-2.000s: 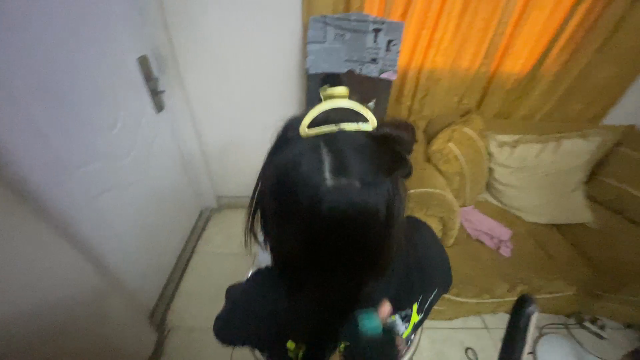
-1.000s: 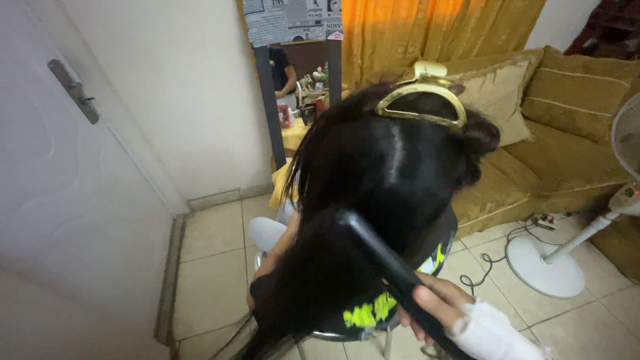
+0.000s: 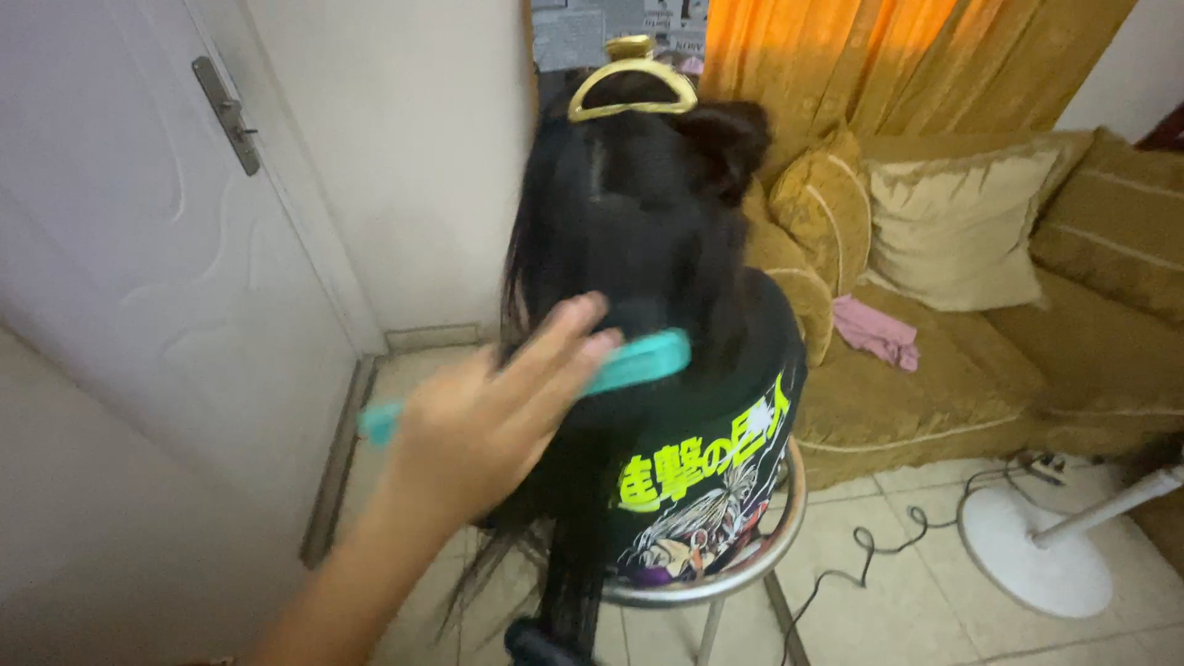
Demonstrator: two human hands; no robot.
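Observation:
My left hand (image 3: 490,407) holds a teal comb (image 3: 638,361), blurred, over the back of the long dark hair (image 3: 638,240) of a seated person. A gold claw clip (image 3: 634,88) grips the hair at the top of the head, with a bundled section to its right. Lengths of hair hang down past a black shirt (image 3: 689,490) with a bright yellow print. At the bottom edge, the dark end of a hair straightener (image 3: 541,643) shows beside the hanging hair. My right hand is out of view.
The person sits on a round metal-rimmed stool (image 3: 740,583). A door (image 3: 111,231) stands at left. To the right are a brown sofa (image 3: 925,407) with cushions, a pink cloth (image 3: 874,333), a white fan base (image 3: 1036,555) and a cable (image 3: 865,555) on the floor.
The straightener, in my right hand over the hair a second ago, is now low at the bottom edge, and that hand has left view. My left hand with the comb has come up across the hair.

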